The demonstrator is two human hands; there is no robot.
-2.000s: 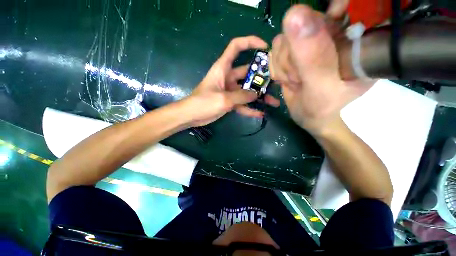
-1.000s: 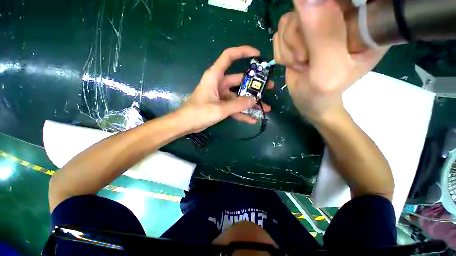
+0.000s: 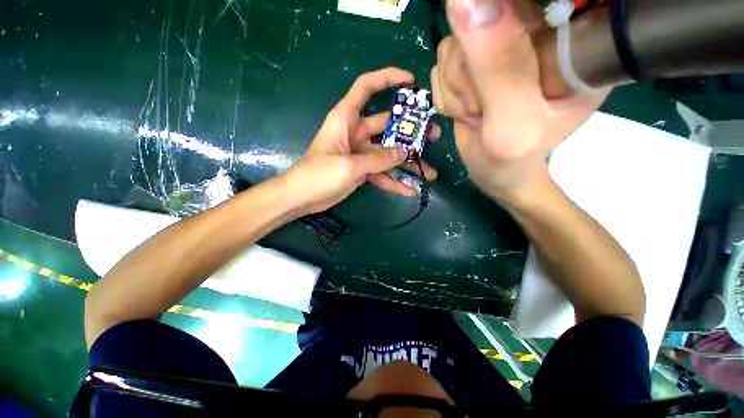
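Observation:
My left hand (image 3: 355, 147) holds a small circuit board (image 3: 408, 122) with a yellow block in its middle and white and blue parts, thumb on its lower end. A thin black cord (image 3: 423, 192) hangs from the board and curves to a loose bundle (image 3: 326, 229) on the bench. My right hand (image 3: 506, 98) is closed around a thick grey-brown cylinder (image 3: 677, 41) with a white and a black cable tie, close to the camera and blurred. The tip below my right fist is close to the board's right edge; contact cannot be told.
A large white sheet (image 3: 624, 204) lies at the right, a curled one (image 3: 122, 237) under my left forearm. Wrinkled clear plastic (image 3: 200, 193) lies left of my hands on the dark-green bench (image 3: 269, 82). A white-yellow item (image 3: 373, 8) is at the top; a fan (image 3: 738, 294) is at the right.
My left hand and the board have moved up from where they were one second ago. My right hand and the cylinder have shifted left, with the fist nearer the board.

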